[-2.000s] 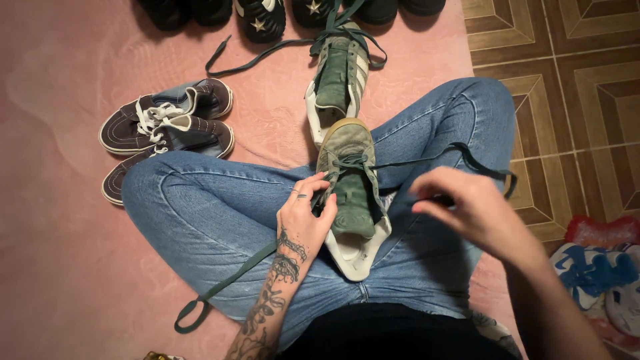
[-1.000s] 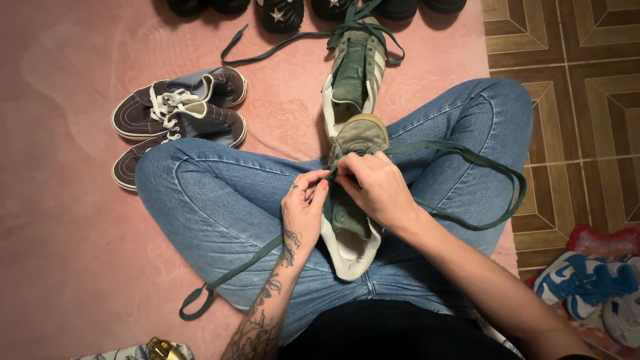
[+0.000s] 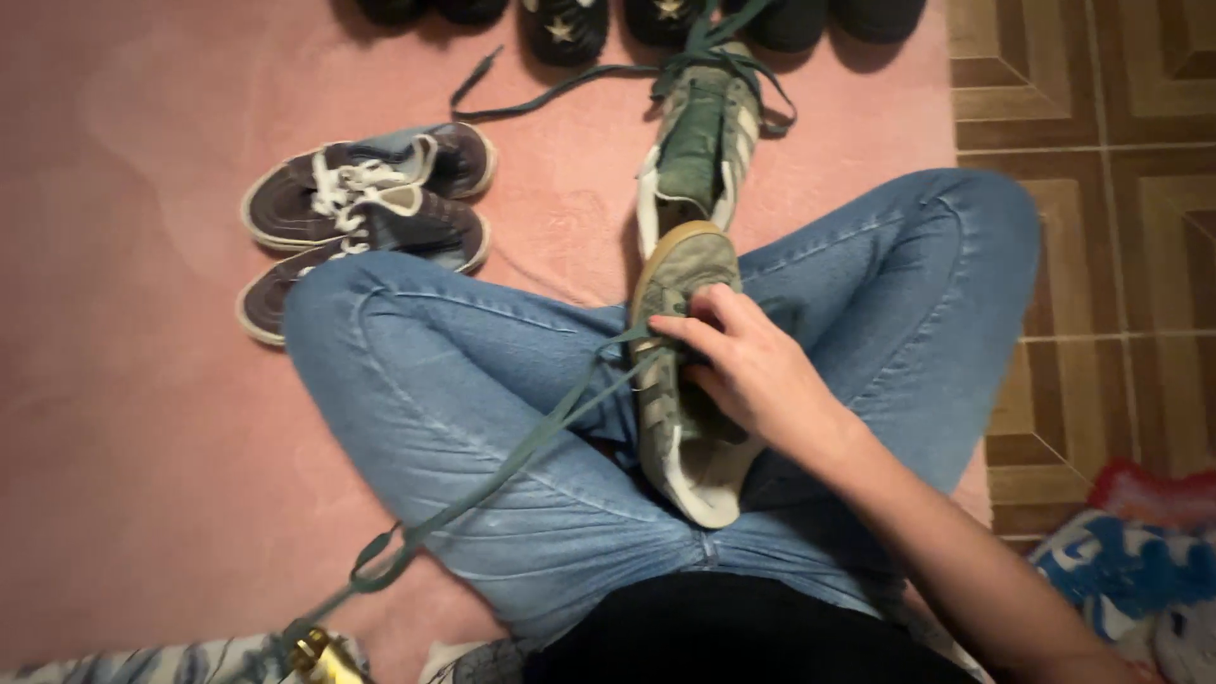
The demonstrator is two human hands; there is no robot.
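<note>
A green suede sneaker [image 3: 684, 275] with a gum sole lies in my lap, toe away from me and tilted to one side. My right hand [image 3: 750, 370] rests over its lacing, fingers bent at the eyelets; whether they pinch the lace is unclear. From the sneaker, a green shoelace [image 3: 513, 461] runs in two strands across my thigh down to the lower left, with a small loop in it. My left hand is out of the picture. The matching green sneaker [image 3: 698, 142] lies just beyond, its laces [image 3: 560, 90] loose over the toe and out to the left.
Dark sneakers with white laces [image 3: 294, 199] lie on the pink blanket [image 3: 142, 332] at left. Several black shoes [image 3: 565, 28] line the top edge. A shiny gold object [image 3: 323, 655] is at the bottom left. Blue and white items [image 3: 1102, 570] lie on the tiled floor [image 3: 1035, 228] at right.
My left hand has left the sneaker and gone out of view. The lace at right is now mostly gone from there, and two strands stretch to the lower left. The sneaker has tilted.
</note>
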